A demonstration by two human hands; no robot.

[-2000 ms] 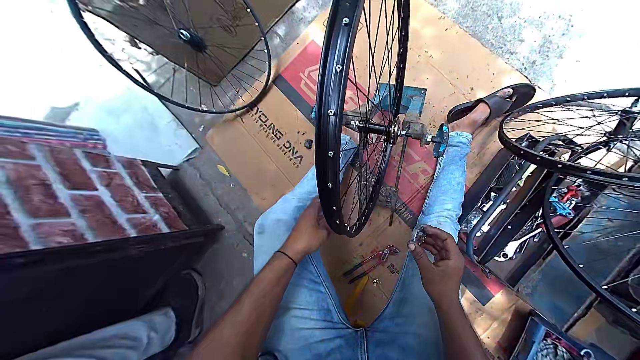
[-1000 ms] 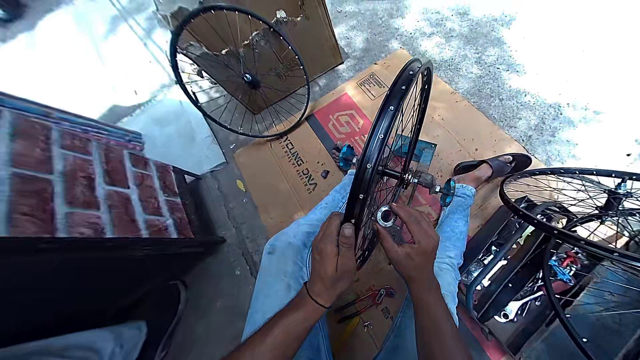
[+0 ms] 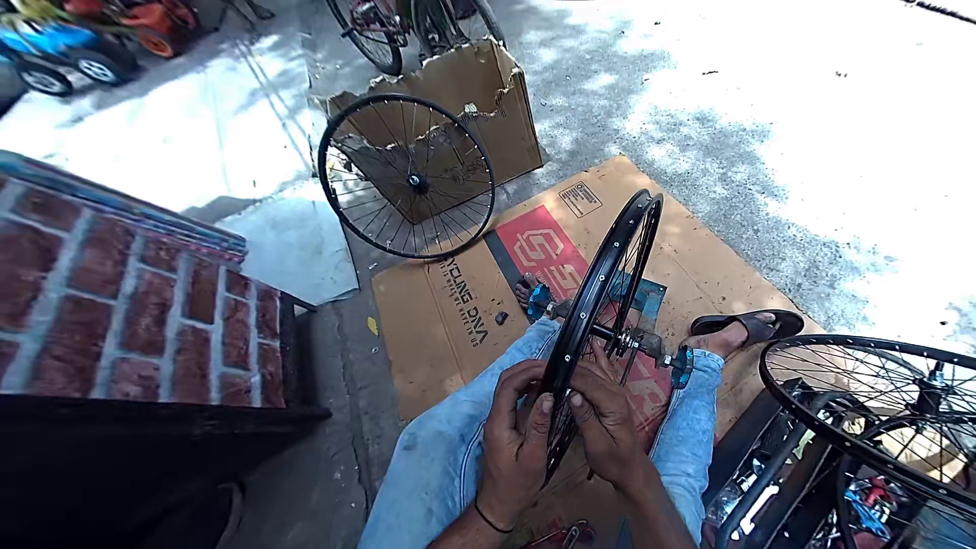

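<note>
A black spoked bicycle wheel (image 3: 583, 313) stands upright between my legs, its hub (image 3: 606, 333) between the arms of a stand with blue knobs (image 3: 682, 367). My left hand (image 3: 518, 435) grips the rim on its left side near the bottom, thumb up. My right hand (image 3: 606, 419) is at the rim and spokes from the right, its fingers close to my left thumb. Whether a small metal tool is in its fingers is hidden. Red-handled pliers (image 3: 568, 534) lie low on the cardboard (image 3: 732, 267) under the wheel.
A second wheel (image 3: 415, 183) leans on a torn cardboard box (image 3: 526, 114) ahead. More wheels (image 3: 862, 450) lie at the right over a case of tools and parts (image 3: 762, 473). A brick-patterned panel (image 3: 145, 305) stands at the left. My sandalled foot (image 3: 751, 329) rests on the cardboard.
Two seconds ago my right hand was apart from the wheel; now it is at the rim beside my left. A round metal tool showed in its fingers one second ago. The view has shifted upward.
</note>
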